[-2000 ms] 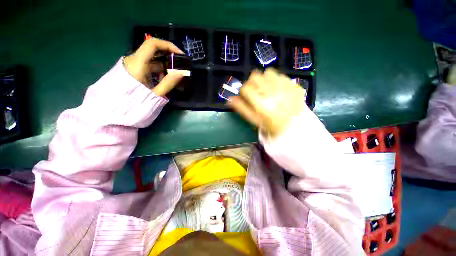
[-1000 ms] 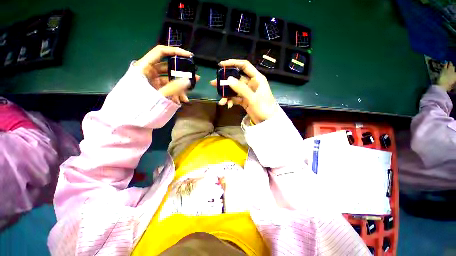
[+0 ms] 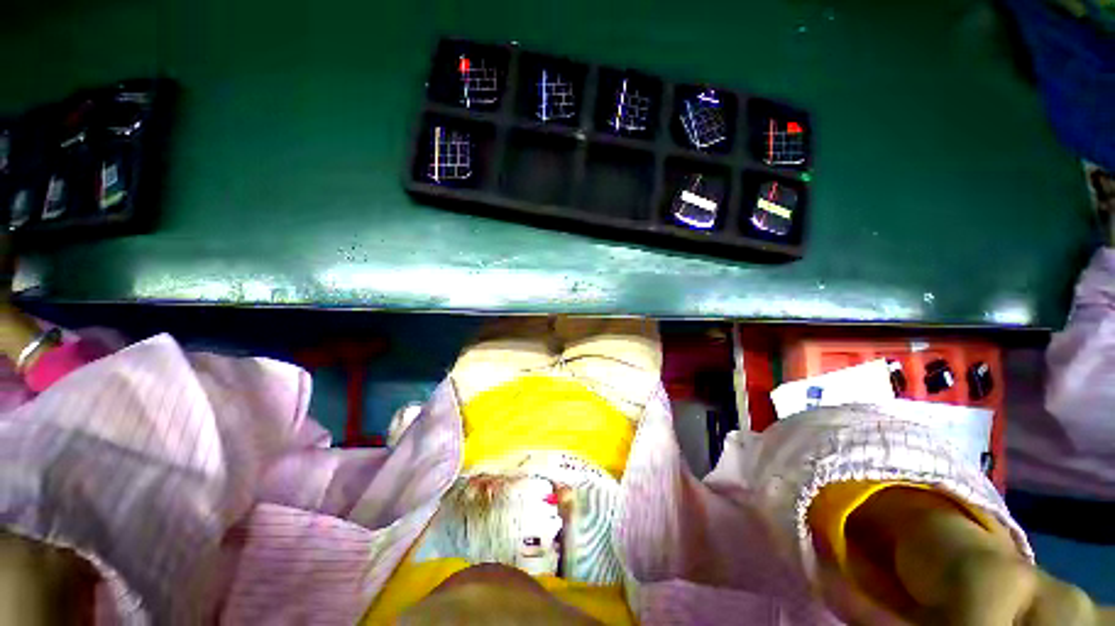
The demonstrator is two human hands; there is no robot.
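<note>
The black pocket tray (image 3: 587, 224) lies slightly tilted on the green bench. Its top row holds five lit watch heads with white grids, two with red patches. In its bottom row, a grid-screen watch head (image 3: 450, 155) sits at the left, two pockets are empty, and two watch heads with light bars (image 3: 698, 203) sit at the right. My right hand (image 3: 997, 585) is blurred at the bottom right, partly cut off, away from the tray; whether it holds anything is unclear. My left sleeve reaches the bottom left corner, with a dark bit of wrist; the left hand is out of the picture.
Another black tray (image 3: 137, 220) with units lies at the bench's left. A red tray (image 3: 831, 356) with dark units and white paper sheets (image 3: 954, 423) is below the bench edge at right. Neighbours' pink sleeves show at both sides, with a wristband at far left.
Both hands have moved down and apart, away from the tray. The two watch heads they held are no longer visible. The tray appears lower and further right in view.
</note>
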